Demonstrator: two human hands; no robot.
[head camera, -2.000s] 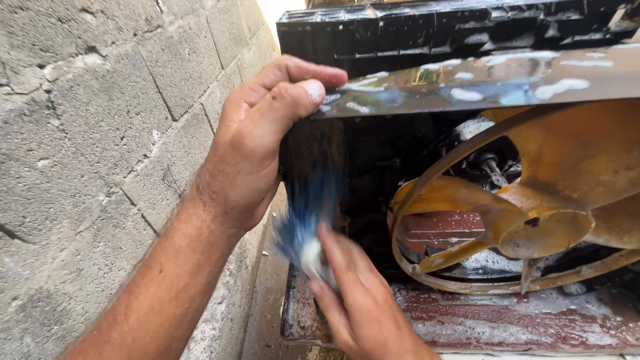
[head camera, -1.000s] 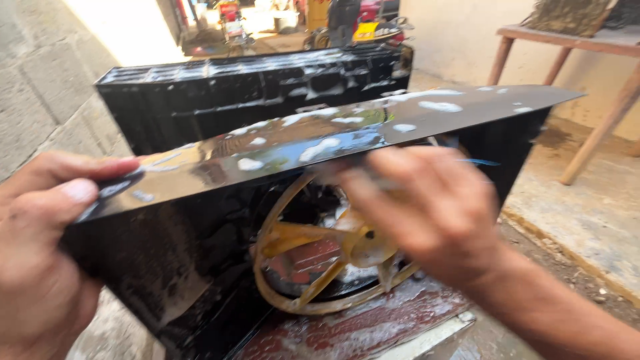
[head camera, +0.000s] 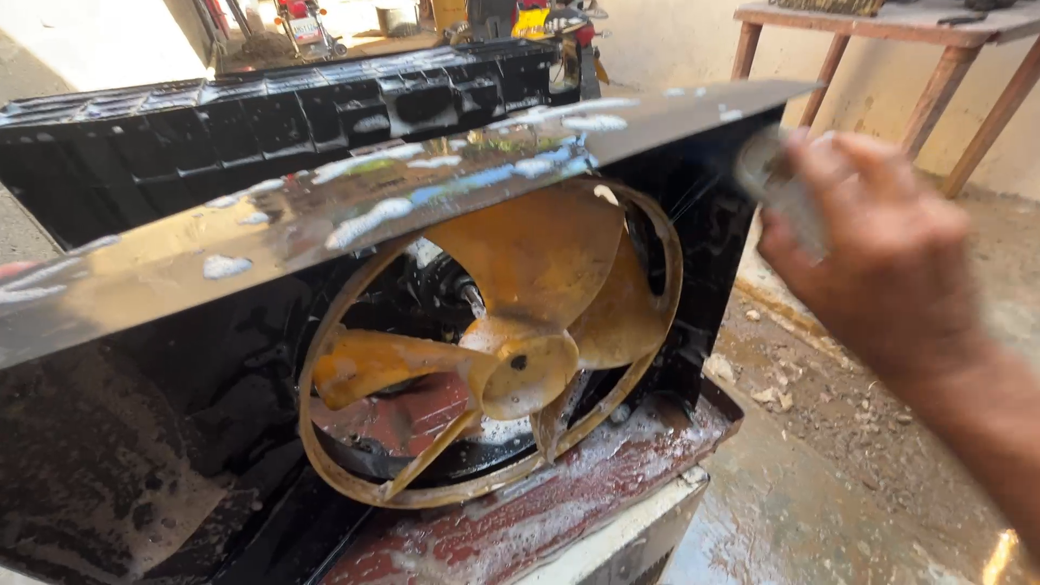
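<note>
A black metal fan housing with soap suds on its top flange stands open toward me. Inside it a yellowed plastic fan sits within a round ring. My right hand, blurred by motion, is closed on a pale brush at the housing's right side panel; the bristles are hard to make out. Only a fingertip of my left hand shows at the left edge, by the top flange; the rest is out of view. Under the fan lies a wet, sudsy dark red metal base.
Behind the housing stands a sudsy black slatted panel. A wooden table is at the upper right. Motorcycles are farther back. A pale block supports the base, and rubble lies on the ground to the right.
The right hand has moved from the inner left side, past the top flange's middle, to the right side panel. The left hand has mostly left the view, which has swung right.
</note>
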